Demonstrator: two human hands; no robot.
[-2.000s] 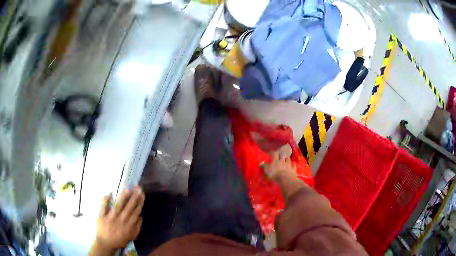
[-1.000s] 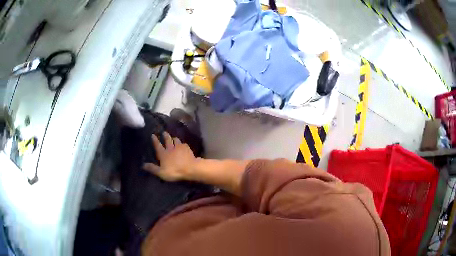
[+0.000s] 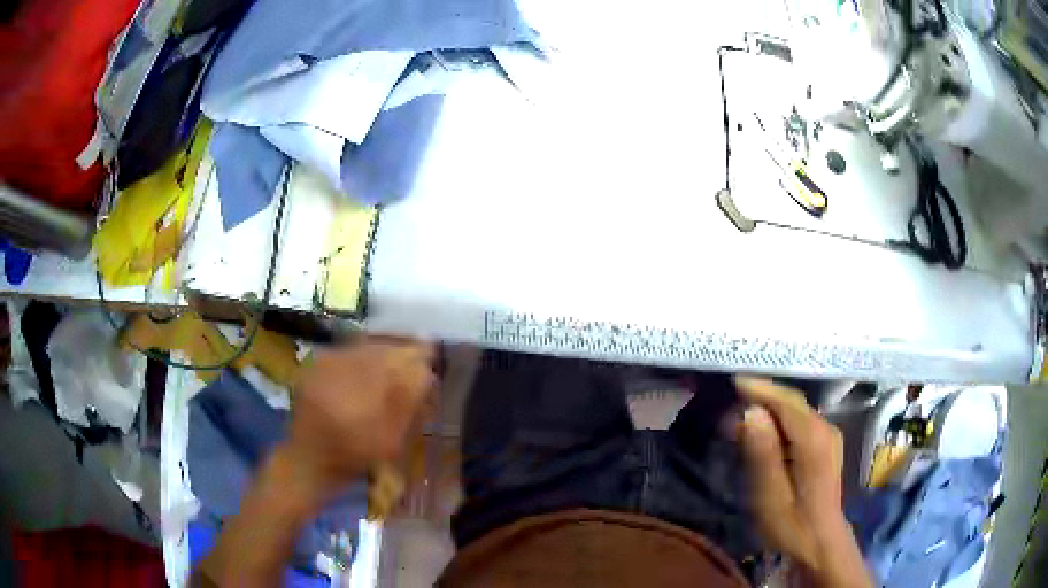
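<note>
My left hand (image 3: 362,402) is blurred, with curled fingers, at the front edge of the white table (image 3: 598,230), left of my lap. I cannot tell if it holds anything. My right hand (image 3: 793,471) is over my right thigh just below the table edge, fingers bent; nothing is clearly seen in it. Blue cut pieces (image 3: 333,69) lie heaped at the table's back left. Yellow-handled snips (image 3: 804,190) lie on the machine plate at the right. Black shears (image 3: 940,218) lie beside them.
A printed measure strip (image 3: 690,342) runs along the front edge. Machine parts (image 3: 891,109) stand at the back right. Yellow cloth (image 3: 144,230) is at the left. Side bins with blue cloth (image 3: 942,511) are below the table on both sides. A red heap (image 3: 52,86) is at the far left.
The view has swung from the floor, red crates and right-hand bin to the table front. The red seat seen two seconds ago is out of view. Both hands now show near the table edge.
</note>
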